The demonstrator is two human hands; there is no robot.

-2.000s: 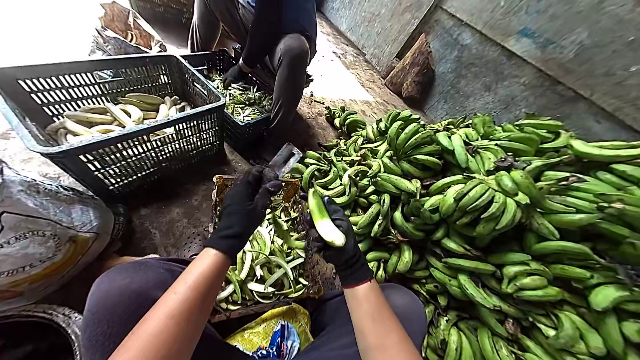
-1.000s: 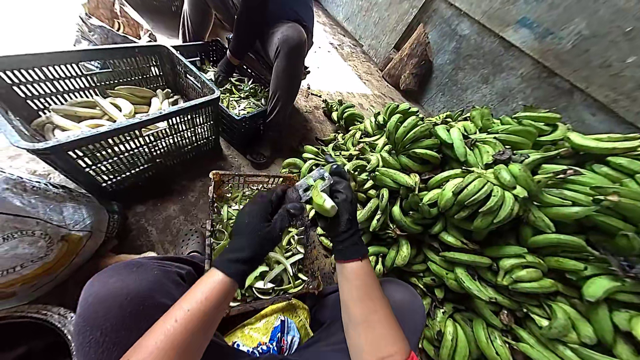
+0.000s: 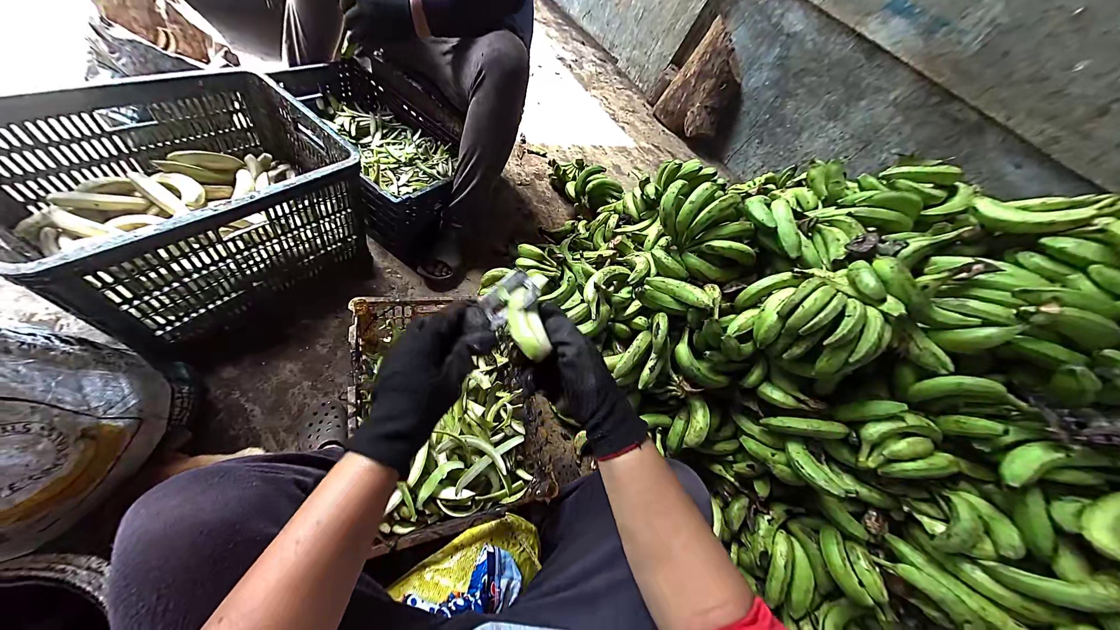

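Observation:
My left hand (image 3: 429, 372), in a black glove, grips a peeler-like tool (image 3: 503, 293) whose head lies against a partly peeled green plantain (image 3: 527, 325). In my right hand (image 3: 577, 372), also gloved in black, is that plantain, its pale flesh showing between green strips. Below both hands a crate (image 3: 366, 319) holds many green peel strips (image 3: 472, 437). A large pile of green plantain bunches (image 3: 822, 315) spreads over the floor at the right. The exact shape of the tool is blurred.
A large dark plastic crate (image 3: 254, 223) with peeled plantains (image 3: 162, 194) stands at the left. Behind it, a person (image 3: 490, 87) sits by a crate of peels (image 3: 394, 144). A filled sack (image 3: 79, 437) is at the left, a wood block (image 3: 700, 83) by the wall.
My hands have stayed together over the peel crate, with the tool now on the plantain, apart from it two seconds ago. The other person's hand has risen from the peel crate.

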